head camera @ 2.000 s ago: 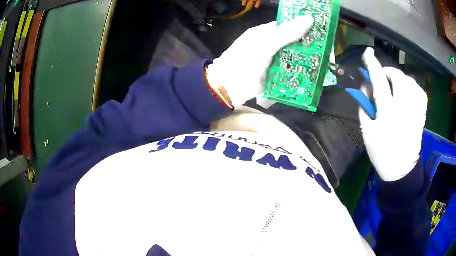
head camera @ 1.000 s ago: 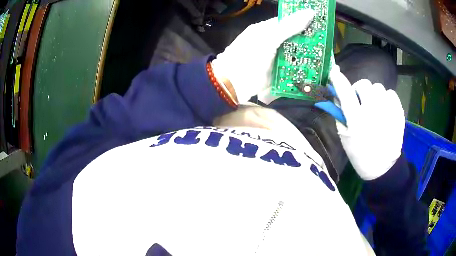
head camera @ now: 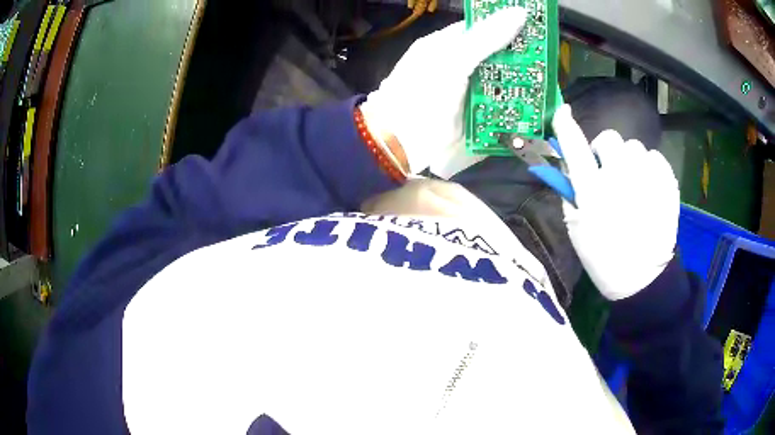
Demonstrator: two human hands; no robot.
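A green circuit board with silver solder dots is held above the lap, its top end cut off by the picture's upper edge. My left hand, in a white glove, grips its left side with the thumb across the face. My right hand, in a white glove, holds the blue-handled side cutters. Their dark jaws lie over the lower end of the board. Whether the jaws touch a lead cannot be told.
A blue bin with a yellow part inside stands at the lower right. A grey machine body with a small green-ringed button is at the upper right. A green bench with boards along its edge is at the left.
The cutters and my right hand have moved left, from beside the board to over its lower end. The board has shifted slightly up and left, still in my left hand.
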